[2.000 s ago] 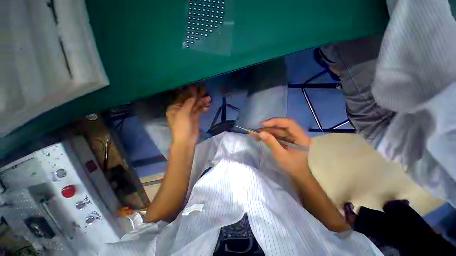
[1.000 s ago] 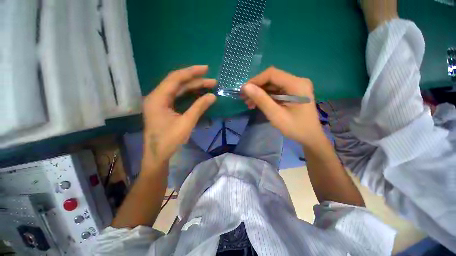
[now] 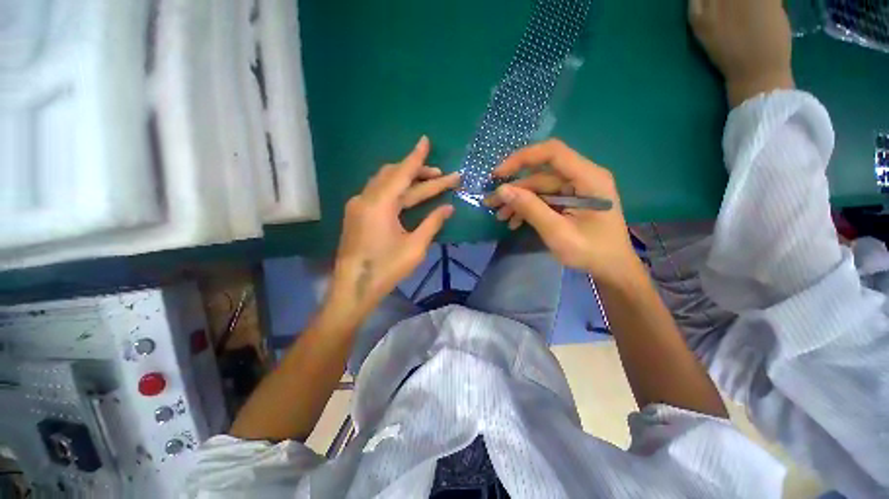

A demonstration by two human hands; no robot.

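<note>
A long narrow clear sticker sheet (image 3: 521, 97) with rows of small shiny dots lies on the green bench, its near end close to the bench edge. My right hand (image 3: 570, 210) holds grey tweezers (image 3: 583, 203) like a pen, with the tips at the sheet's near end. My left hand (image 3: 390, 219) is beside the near end, fingers spread, with fingertips close to or touching the sheet's corner. The near end glares, so I cannot tell whether a dot is between the tweezer tips.
Stacked white foam trays (image 3: 195, 127) stand at the left. Below them is a silver-white machine with a red button (image 3: 151, 383) and a black locating block (image 3: 68, 445). Another person's hand (image 3: 746, 44) and white sleeve are at the right, near a clear-silver parts tray (image 3: 863, 21).
Both hands have come up from above my lap to the bench, at the sheet's near end. More of the sheet shows. The neighbour's hand has come into view on the bench.
</note>
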